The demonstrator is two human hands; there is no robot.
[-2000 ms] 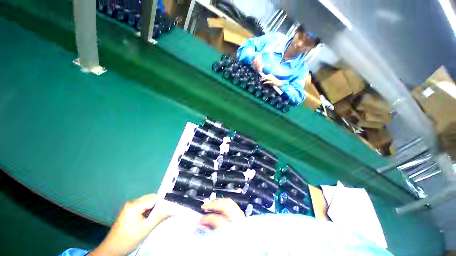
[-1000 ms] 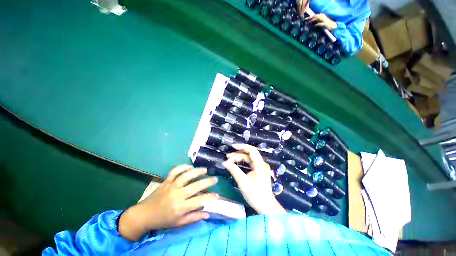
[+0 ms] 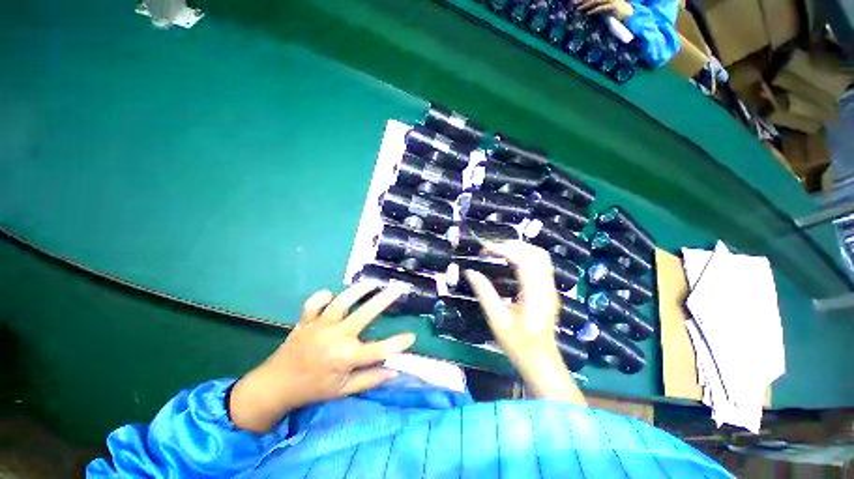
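Note:
Black cylindrical units (image 3: 417, 245) lie in close rows on a white backing sheet (image 3: 373, 201) on the green bench. Some ends show a bluish-white disc. My left hand (image 3: 328, 355) is at the near left corner of the rows, fingers spread, fingertips on the nearest left unit. A white sheet (image 3: 426, 370) lies below its fingers, near my body. My right hand (image 3: 524, 304) is over the middle rows, thumb and forefinger apart. Whether it holds something tiny cannot be seen.
A loose pile of white papers (image 3: 740, 327) lies on a tan cardboard sheet (image 3: 672, 323) at the right. Across the bench, another person's blue sleeve (image 3: 655, 30) and hand are beside more black units (image 3: 571, 37). Brown cartons (image 3: 749, 42) stand at the upper right.
My right hand has moved right, from the left column to the middle rows, and its fingers have parted. My left hand now touches the nearest left unit. The view has shifted slightly.

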